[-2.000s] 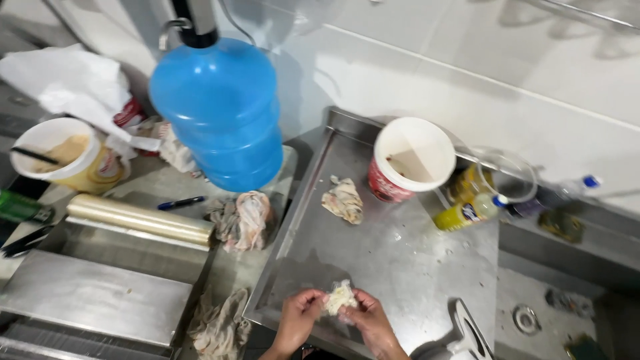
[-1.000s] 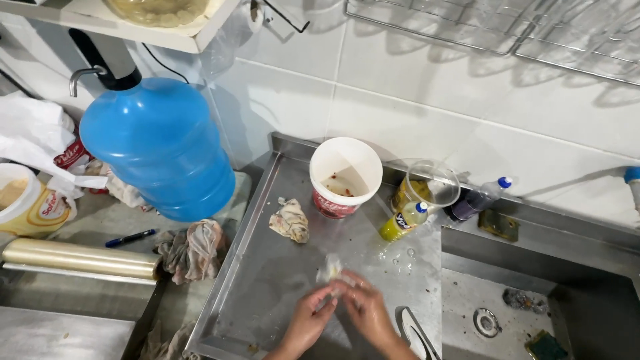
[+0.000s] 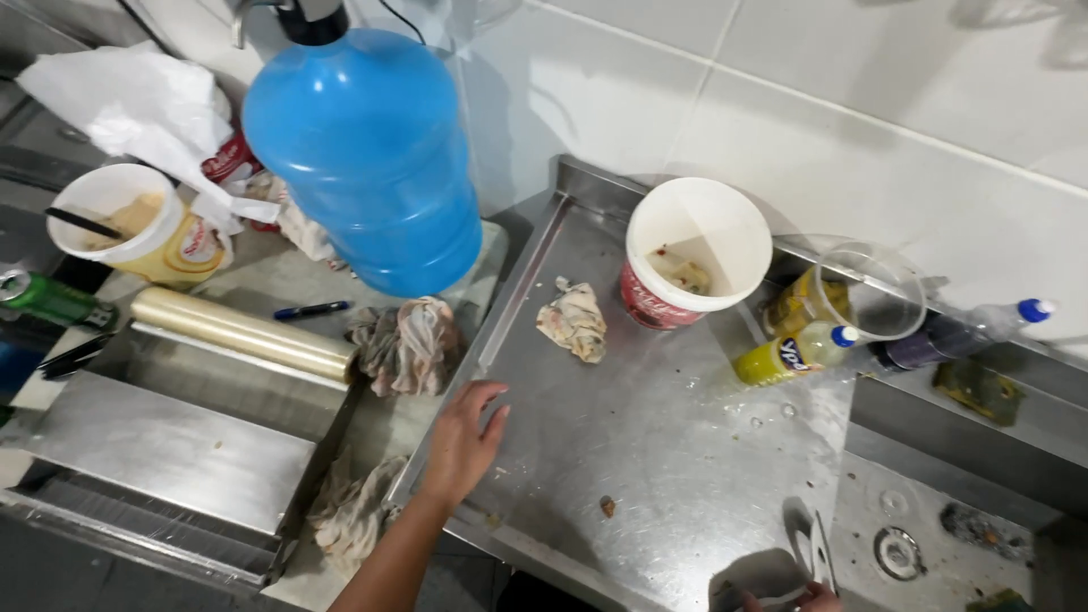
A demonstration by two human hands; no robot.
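Note:
My left hand point(image 3: 466, 438) is over the left edge of the steel drainboard point(image 3: 646, 425), its fingers apart and nothing in them. At the bottom right, my right hand point(image 3: 799, 599) is mostly cut off by the frame; its fingertips are at a shiny metal utensil point(image 3: 820, 552), and its grip cannot be made out. A crumpled stained cloth point(image 3: 575, 323) lies on the drainboard beside a white and red plastic bucket point(image 3: 699, 246), which has some pale matter at its bottom. A small brown scrap point(image 3: 607, 507) lies nearer to me.
A blue water jug point(image 3: 365, 161) stands at the back left, near a roll of plastic film point(image 3: 242, 333), a pen point(image 3: 311, 310) and crumpled rags point(image 3: 412, 344). Right of the bucket are a yellow detergent bottle point(image 3: 786, 353), a clear container point(image 3: 871, 293) and a purple bottle point(image 3: 952, 336). The sink point(image 3: 943, 476) is at right.
My hands were together over the drainboard with a pale, crumpled piece between them. Now they are apart, left hand at the left edge, right hand by the utensil. The piece is no longer between them.

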